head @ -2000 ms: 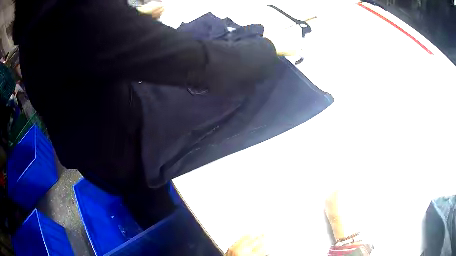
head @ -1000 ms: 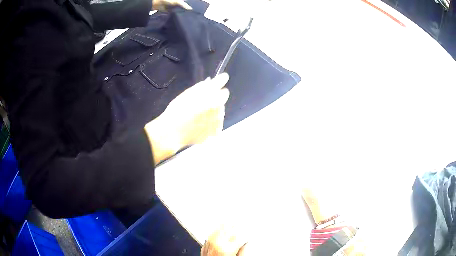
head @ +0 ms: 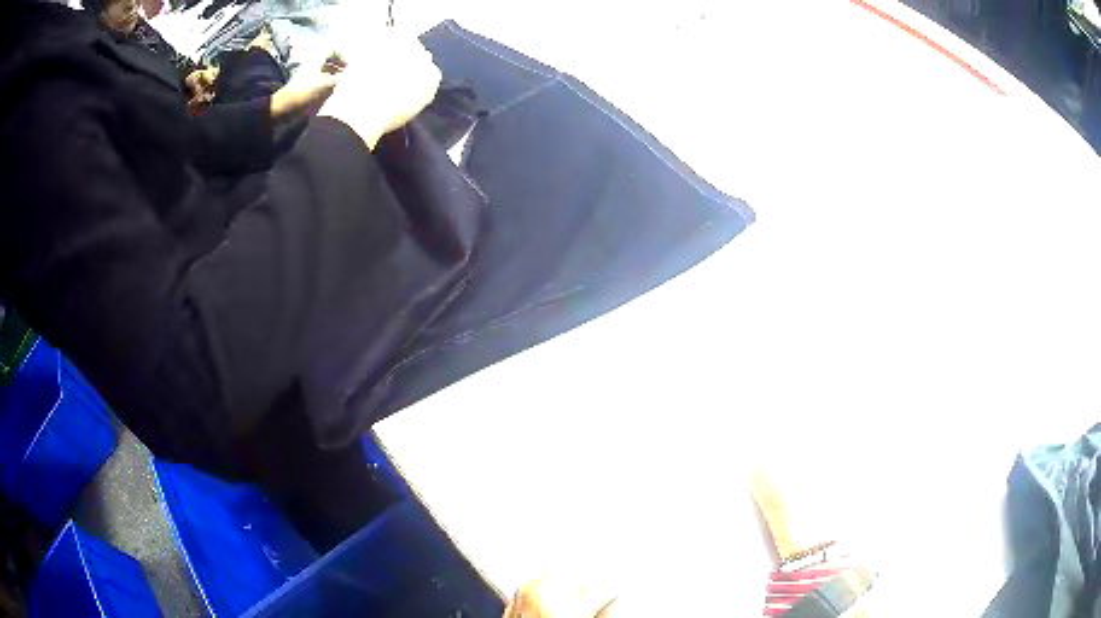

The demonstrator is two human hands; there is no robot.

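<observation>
My left hand [head: 558, 600] is cut off by the bottom edge, so its grip cannot be seen. My right hand [head: 773, 513] is mostly lost in glare near the bottom. Its wrist has a thin bracelet above a red-striped sleeve [head: 807, 587]. I cannot see anything held in either hand. A grey-blue cloth [head: 1053, 531] lies at the lower right edge, apart from the visible part of my right hand. A dark navy garment [head: 568, 181] is spread at the upper left, handled by a person in black.
The person in black [head: 109, 242] leans over the left side of the white table [head: 893, 314]. A red line [head: 930, 46] marks its far part. Blue bins [head: 217, 519] stand below at the left. More people's hands and cloth show at the far left.
The coworker's arm has drawn back from the foreground to the upper left, and the garment's near part is lifted and folded over. My hands have barely moved.
</observation>
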